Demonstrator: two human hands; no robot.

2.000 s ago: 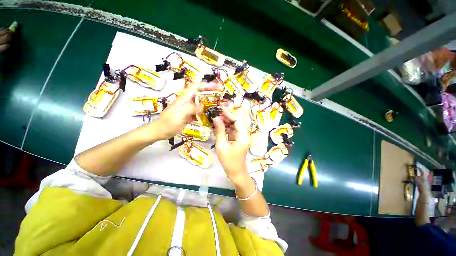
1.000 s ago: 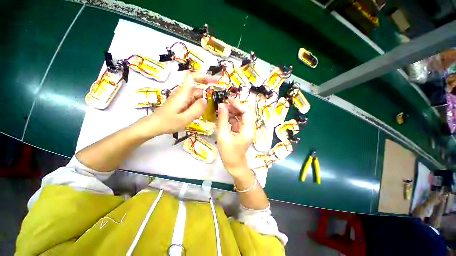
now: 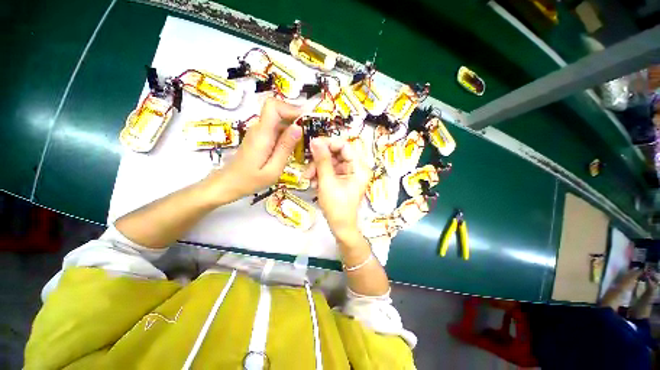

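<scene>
My left hand (image 3: 262,150) and my right hand (image 3: 337,177) are close together over the white work mat (image 3: 217,238). Between their fingertips is a small black module (image 3: 315,128) with dark wires. My left hand also holds the yellow-orange housing unit (image 3: 298,150), mostly hidden by the fingers. My right thumb and fingertips are at the module's lower right side. Several housing halves with yellow-orange insides and black parts on wires lie around my hands, one of them just below (image 3: 290,210).
Yellow-handled pliers (image 3: 455,235) lie open right of the mat on the green bench (image 3: 499,253). Beyond the pale rail (image 3: 539,160), the conveyor belt (image 3: 427,43) carries spaced-out units. A grey bar (image 3: 564,81) crosses the upper right. Another person's arms (image 3: 628,287) and a cardboard sheet (image 3: 581,249) are at far right.
The view has shifted slightly. My fingers have closed in around the black module, which stays between both hands. The unit on the conveyor belt appears farther right.
</scene>
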